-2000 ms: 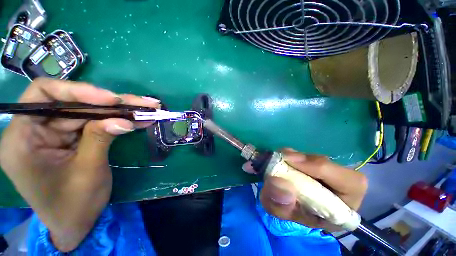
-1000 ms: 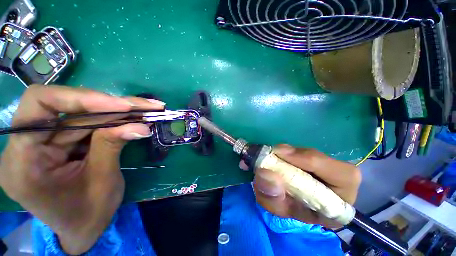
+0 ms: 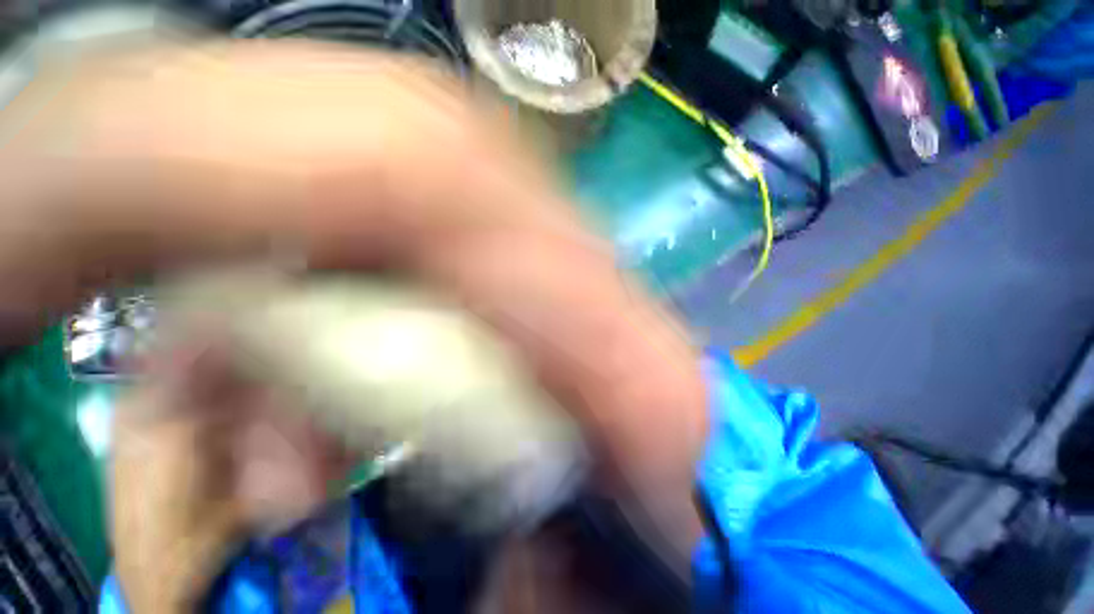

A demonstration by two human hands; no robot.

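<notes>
My right hand (image 3: 480, 198) is large, very close and blurred, and covers much of the left and middle of the view. It is closed around the cream handle of the soldering iron (image 3: 384, 348). The iron's tip cannot be made out. My left hand (image 3: 168, 504) is at the lower left, blurred and partly behind the right hand; what it holds cannot be seen. A small silver-rimmed item, apparently a housing (image 3: 108, 336), shows at the left edge of the hands. The tweezers and the holding fixture cannot be made out.
The brown pot (image 3: 570, 98) stands at the top, open, with shiny silver material inside. Part of the fan guard (image 3: 348, 18) shows beside it. A yellow wire (image 3: 765, 204) hangs over the bench edge. Hand tools (image 3: 906, 96) are at the upper right. A black ribbed item (image 3: 42, 540) is lower left.
The view has swung right, showing more floor. My right hand and the iron have come up close to the camera, away from the fixture. The tweezers and fixture are no longer visible.
</notes>
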